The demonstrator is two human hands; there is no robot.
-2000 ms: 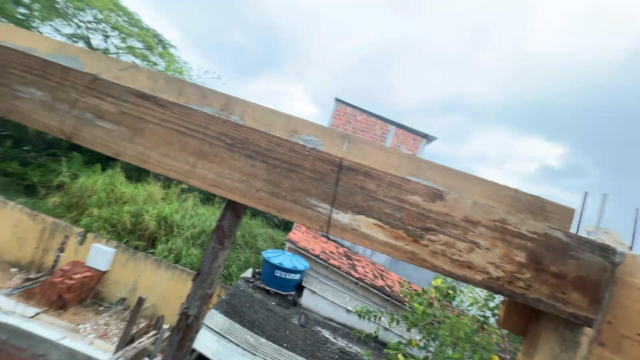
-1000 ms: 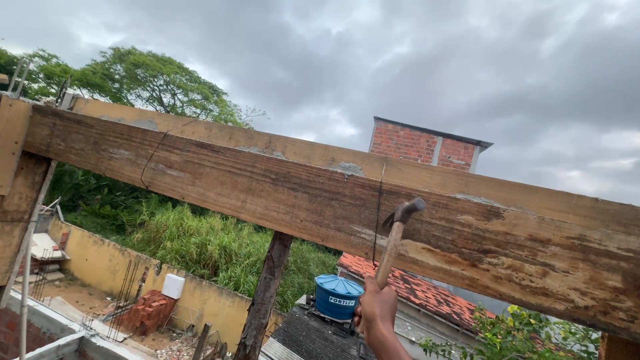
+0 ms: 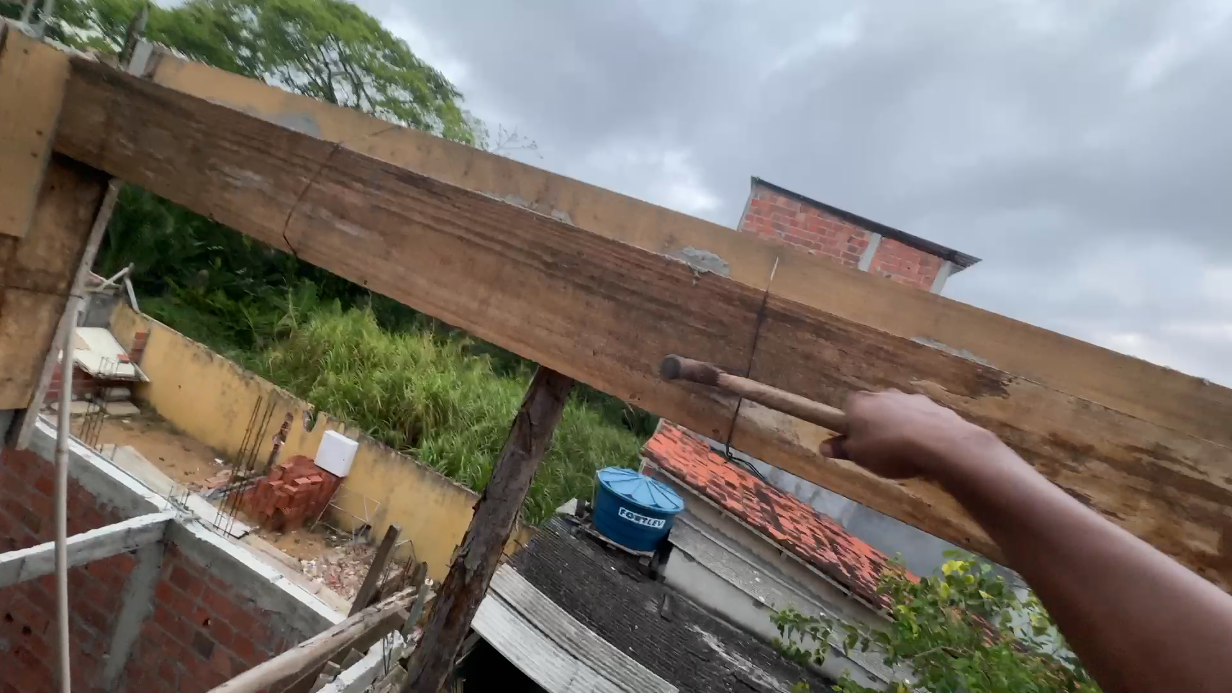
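My right hand [image 3: 895,433] is closed around the wooden handle of a hammer [image 3: 756,390], entering from the lower right. The hammer's head lies at the left end of the handle, in front of the face of a long wooden formwork board [image 3: 539,289]; whether it touches the wood I cannot tell. Just beside the head, a dark tie wire [image 3: 754,356] crosses the board from top to bottom. A second wire [image 3: 303,197] loops over the board further left. Behind it runs a paler parallel board [image 3: 616,226]. My left hand is out of view.
A rough timber post [image 3: 496,520] stands under the board. Lower left are brick walls with a concrete beam [image 3: 87,549] and a thin upright pole [image 3: 63,481]. Below lie a corrugated roof [image 3: 616,616], a blue water tank [image 3: 635,510] and a tiled roof [image 3: 770,510].
The hand and hammer were absent two seconds ago. A second ago the hammer stood nearly upright, head at the top right of the wire; now it lies nearly level, head left of the wire.
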